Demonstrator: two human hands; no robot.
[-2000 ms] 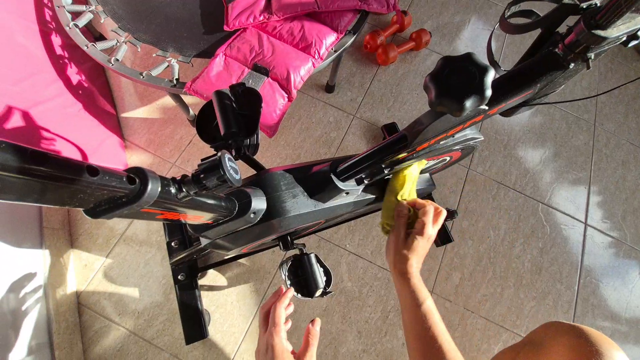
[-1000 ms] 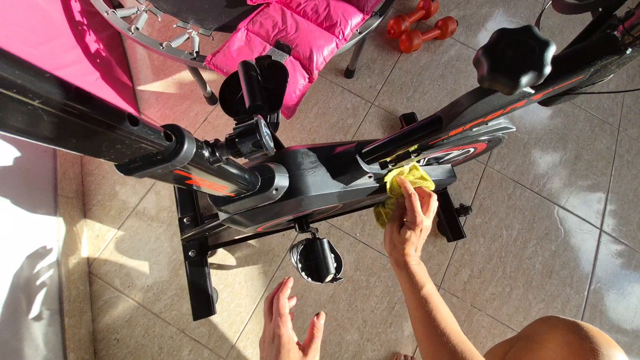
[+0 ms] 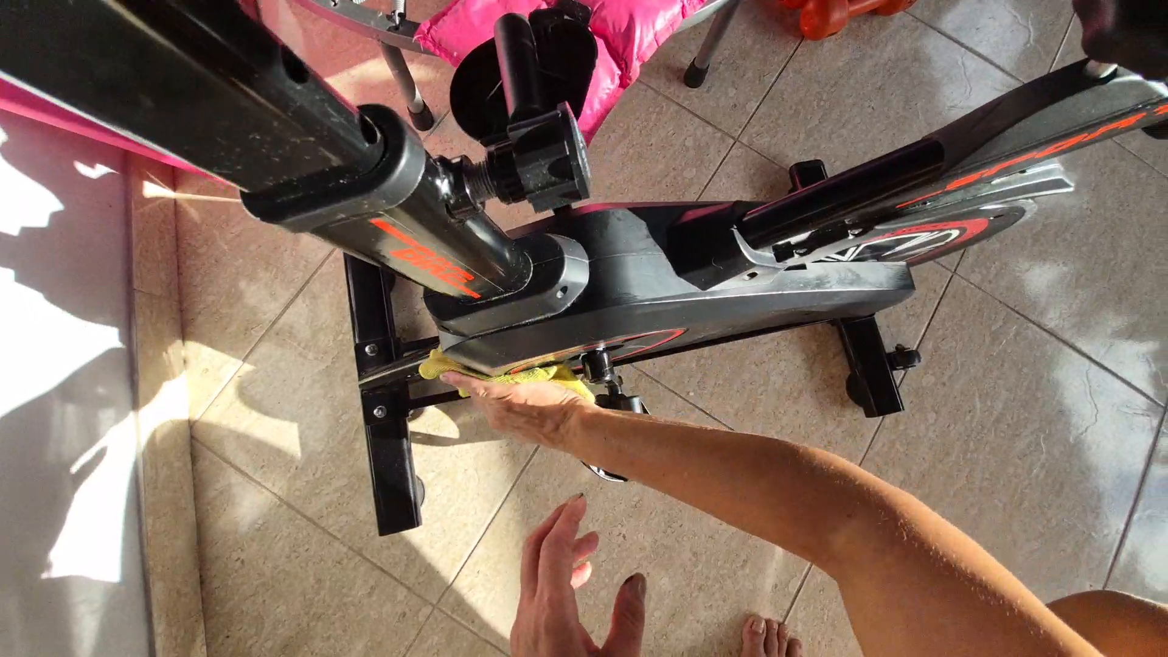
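Observation:
A black exercise bike (image 3: pixel 730 315) with red markings stretches across the head view. My right hand (image 3: pixel 525 408) presses a yellow cloth (image 3: pixel 557 376) flat against the lower side of the bike's housing, near the rear foot bar (image 3: pixel 392 465). The forearm partly covers the near pedal (image 3: pixel 622 400) just beside the cloth. Below it, my left hand (image 3: pixel 575 584) is raised over the tiled floor with fingers apart, holding nothing. The seat post (image 3: pixel 438 228) rises at the left, with a black adjustment knob (image 3: pixel 557 160) on it.
Behind the bike are a mini trampoline's leg (image 3: pixel 712 46), a pink padded garment (image 3: pixel 630 41) and red dumbbells (image 3: pixel 826 14). The far pedal (image 3: pixel 474 91) sticks out on that side. The front foot bar (image 3: pixel 871 365) rests on the floor. A bare foot (image 3: pixel 771 637) shows at the bottom.
My right hand has moved left with the yellow cloth, from the housing's front end to its rear lower side. My left hand stays raised, holding nothing. The view has come closer to the bike.

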